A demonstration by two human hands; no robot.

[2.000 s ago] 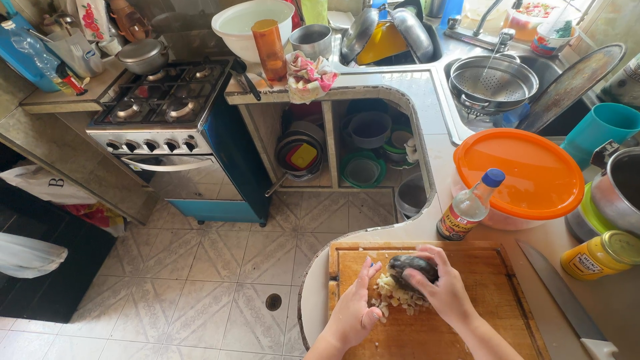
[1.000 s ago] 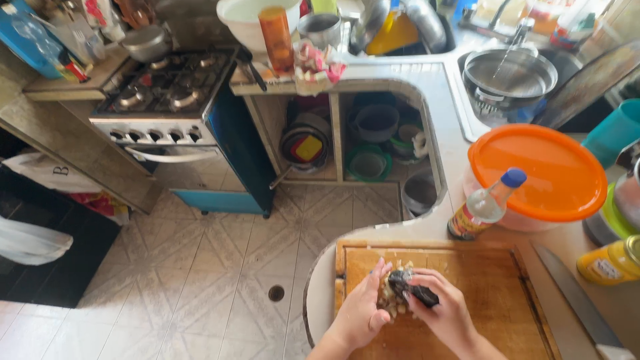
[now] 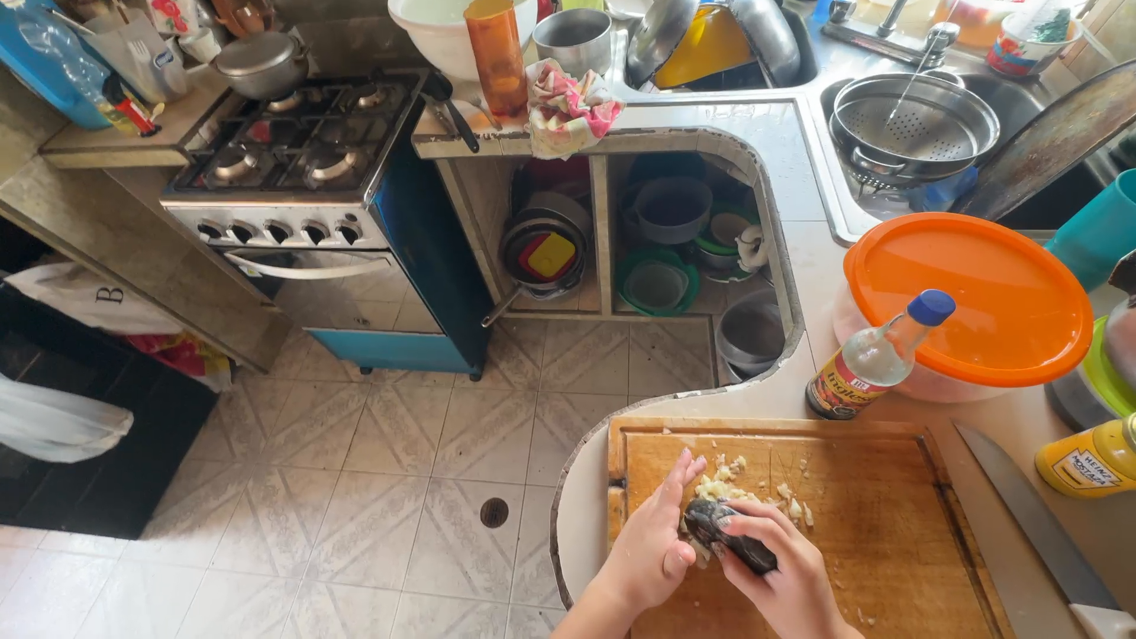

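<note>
My right hand (image 3: 777, 564) grips a dark, smooth stone (image 3: 732, 534), tilted over the wooden cutting board (image 3: 870, 497). Pale crushed bits, perhaps garlic, (image 3: 723, 479) lie behind and beside the stone, with some scattered to its right. My left hand (image 3: 652, 537) stands on edge just left of the stone, its fingers extended and holding nothing; whether it touches the bits is hard to tell. Part of the pile is hidden by the stone and my hands.
A knife (image 3: 1034, 515) lies right of the board, near a yellow mustard jar (image 3: 1090, 457). Behind the board stand a sauce bottle with a blue cap (image 3: 874, 359) and a tub with an orange lid (image 3: 967, 297). Water runs into a steel colander (image 3: 914, 124) in the sink.
The stone has moved from above the pile toward its near side, and more of the crushed bits show. My left hand remains beside it.
</note>
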